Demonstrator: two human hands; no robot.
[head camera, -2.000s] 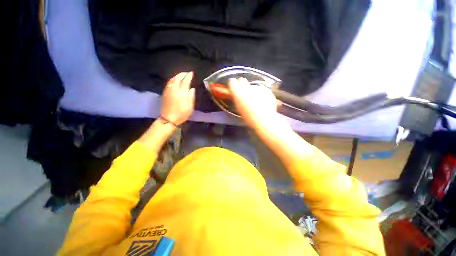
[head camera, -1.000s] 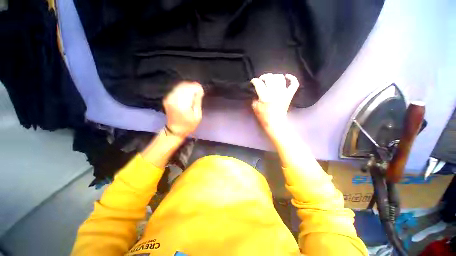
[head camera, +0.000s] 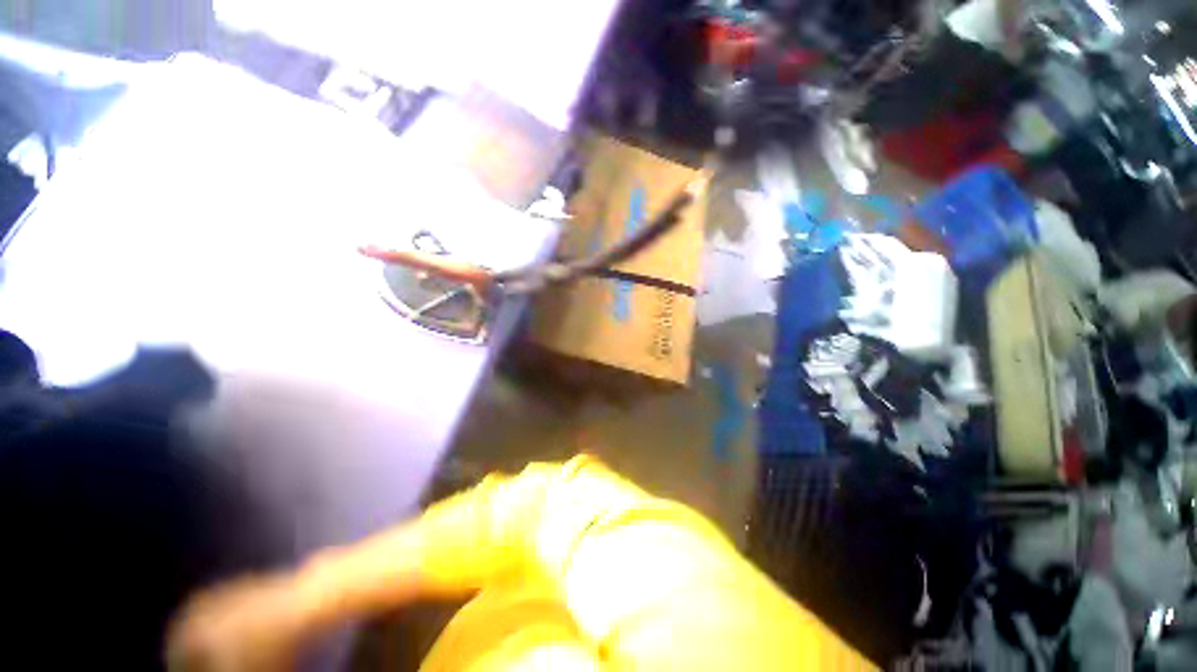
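The picture is blurred. Black cloth (head camera: 105, 512) lies on the pale lilac pressing table (head camera: 374, 433) at the lower left, cut off by the frame. My right hand (head camera: 243, 637) is low at the left by this cloth, cut off and smeared; its fingers and any hold cannot be made out. My left hand is out of the picture. The iron (head camera: 440, 302) rests on the table near its edge, with no hand on it. Its reddish-brown handle shows.
The iron's dark hose (head camera: 610, 256) runs off the table edge over a cardboard box (head camera: 630, 328). A blue crate (head camera: 978, 217), a cream box (head camera: 1024, 374) and cloth scraps (head camera: 880, 394) lie on the floor to the right. A grey-brown rest (head camera: 486, 151) is at the table edge.
First the iron left my right hand and was set down on the right. Now the view has swung right, my left hand has left the picture, and most of the cloth is out of frame.
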